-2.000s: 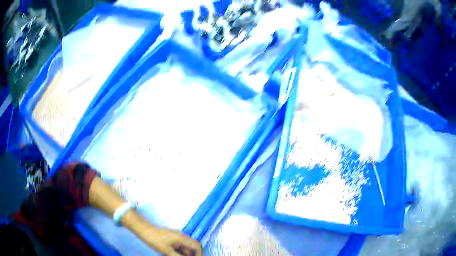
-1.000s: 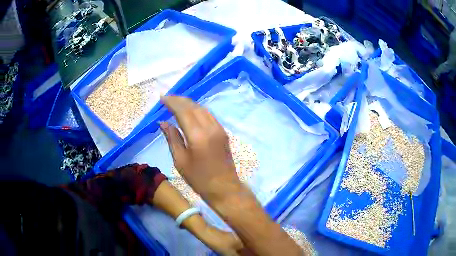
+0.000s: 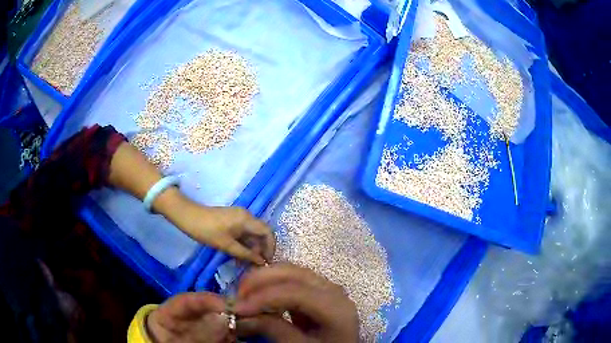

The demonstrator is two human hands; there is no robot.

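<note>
My left hand point(image 3: 191, 317), with a yellow band at the wrist, is at the bottom edge. My right hand point(image 3: 301, 303) is beside it, blurred and partly cut off. Their fingertips meet around a tiny whitish part point(image 3: 232, 320), too small to identify. Right above my hands is a heap of beige-pink grain-sized parts point(image 3: 335, 248) on a white liner in a blue tray point(image 3: 439, 315). Another person's hand point(image 3: 244, 234), with a white bangle, reaches over the tray edge close to my fingers.
A lined blue tray point(image 3: 295, 144) with a beige heap point(image 3: 218, 100) is at centre left. Another tray point(image 3: 65, 47) is at upper left. A tilted tray point(image 3: 536, 167) at right holds scattered parts and a thin stick point(image 3: 512, 173). Crumpled clear film point(image 3: 569, 248) lies at far right.
My right hand has moved from above the middle tray down to the bottom, and my left hand has come into view. The view has shifted lower, and the overexposure has cleared.
</note>
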